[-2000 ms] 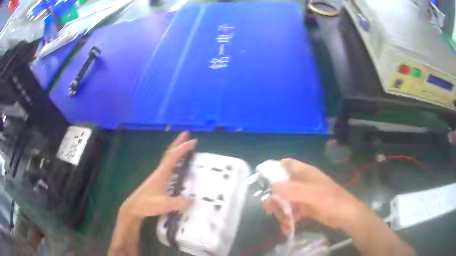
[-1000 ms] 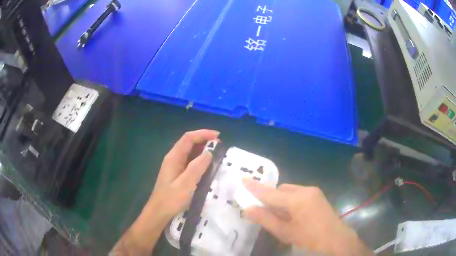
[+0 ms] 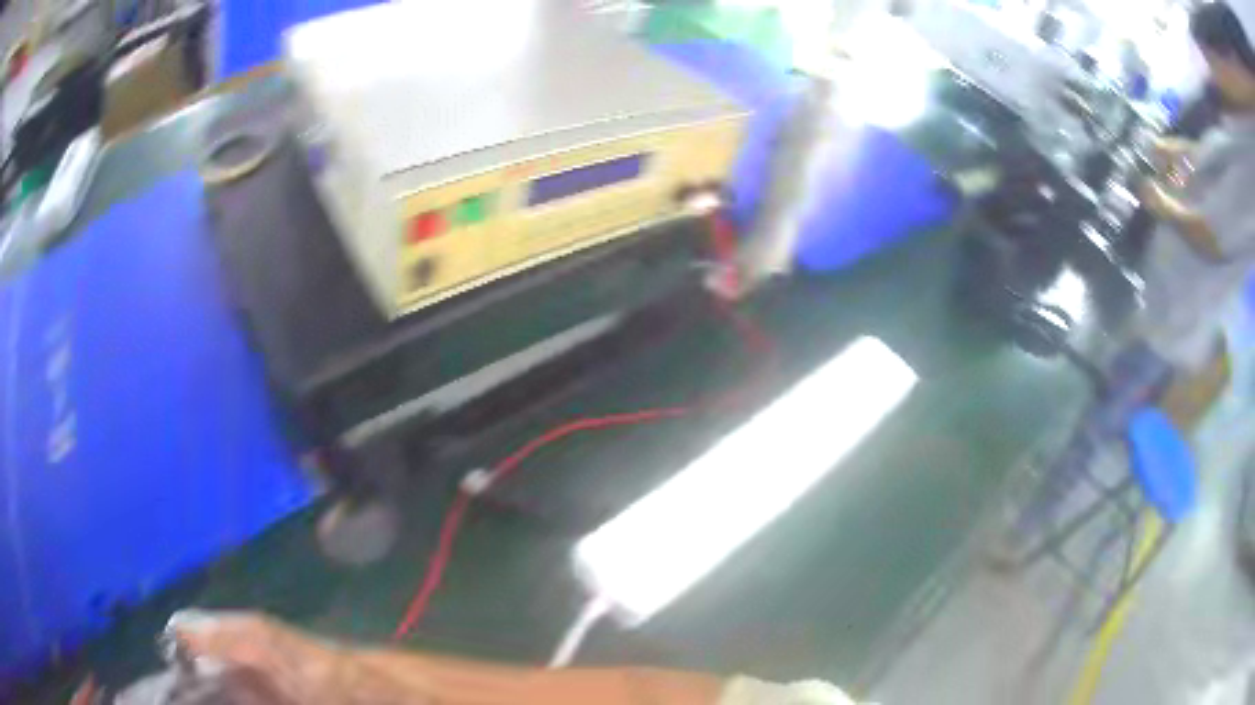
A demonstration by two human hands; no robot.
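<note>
A long white power strip (image 3: 750, 475) lies diagonally on the dark green bench mat, its white cord leaving the near end. The hipot tester (image 3: 509, 152) stands behind it, with red and green buttons and a dark display. A red lead (image 3: 551, 434) curves over the mat. My right hand (image 3: 255, 654) is at the bottom left edge, blurred and partly cut off; something greyish is at its fingers, too unclear to name. My left hand cannot be made out; a small skin-coloured patch shows at the bottom edge. The test socket board is out of view.
A blue plastic sheet (image 3: 131, 413) lies at left, with a tan ring (image 3: 237, 159) beside the tester. Another blue sheet (image 3: 874, 207) lies behind the strip. A coworker (image 3: 1211, 234) is at the upper right, near a blue stool (image 3: 1163, 461).
The view has swung right, bringing the tester and whole strip into sight. The socket board has left the picture, and my right hand now shows at the bottom left.
</note>
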